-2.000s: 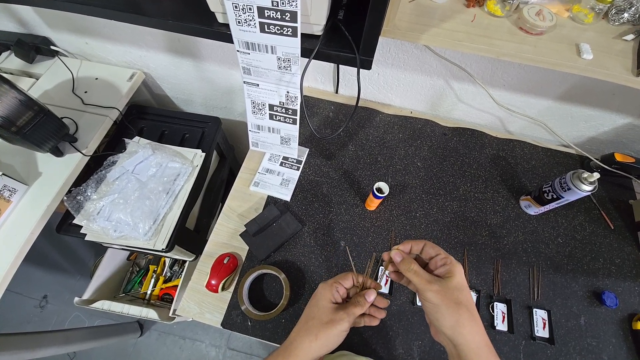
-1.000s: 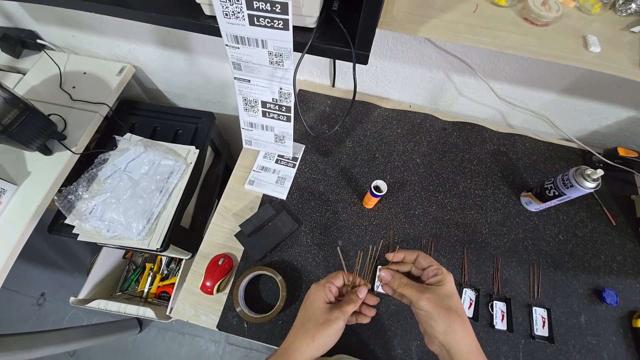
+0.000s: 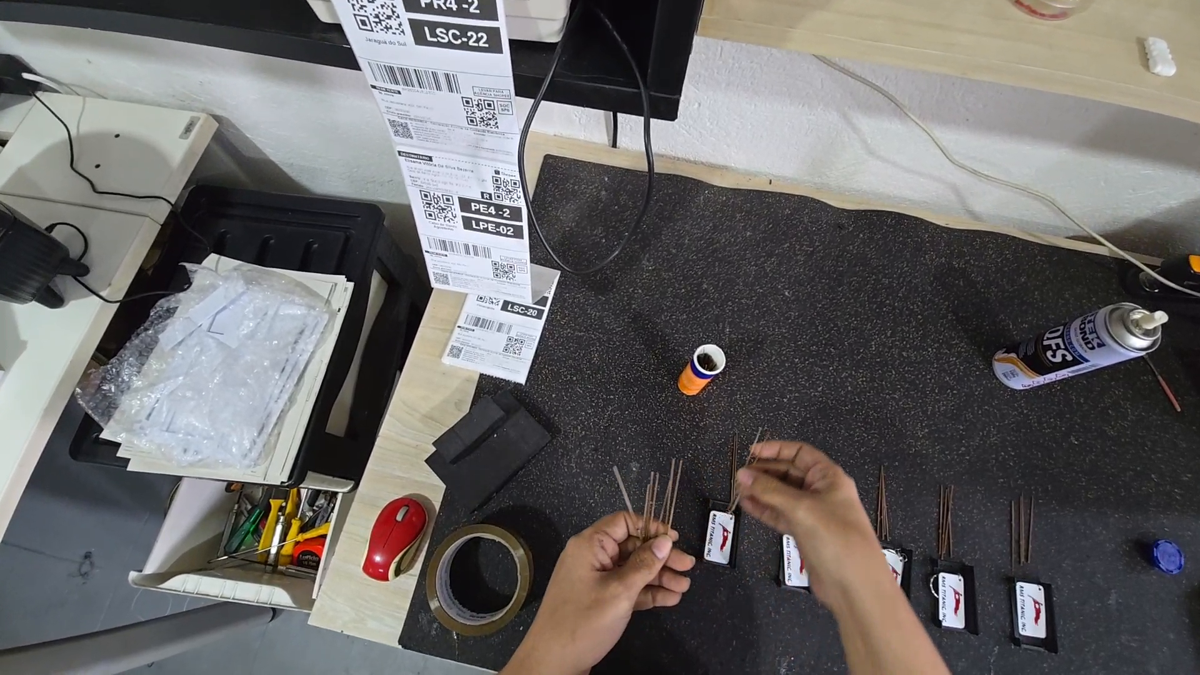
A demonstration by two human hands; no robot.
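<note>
My left hand [image 3: 623,572] holds a fanned bunch of thin brown rods [image 3: 662,497] upright between thumb and fingers. Above the leftmost small black holder with a white card [image 3: 720,537], my right hand [image 3: 792,483] pinches a thin rod [image 3: 745,473]; another rod stands beside it. Further holders lie in a row to the right, one partly hidden by my right wrist. Groups of similar rods [image 3: 945,520] extend from several of them, including the rightmost holder [image 3: 1034,614]. A small orange tube with a white rim [image 3: 698,372] stands open behind my hands, dark bits inside.
On the black mat [image 3: 797,281] are a roll of brown tape [image 3: 439,600], black foam pieces [image 3: 487,441], a spray can [image 3: 1078,347] and a blue cap [image 3: 1167,557]. A red mouse [image 3: 396,537] sits at the left. Printed labels [image 3: 450,187] hang behind, near a black cable loop [image 3: 647,187].
My right hand has moved away from my left hand to the right, and the leftmost holder now shows on the mat between them. My left hand still holds its bunch of rods.
</note>
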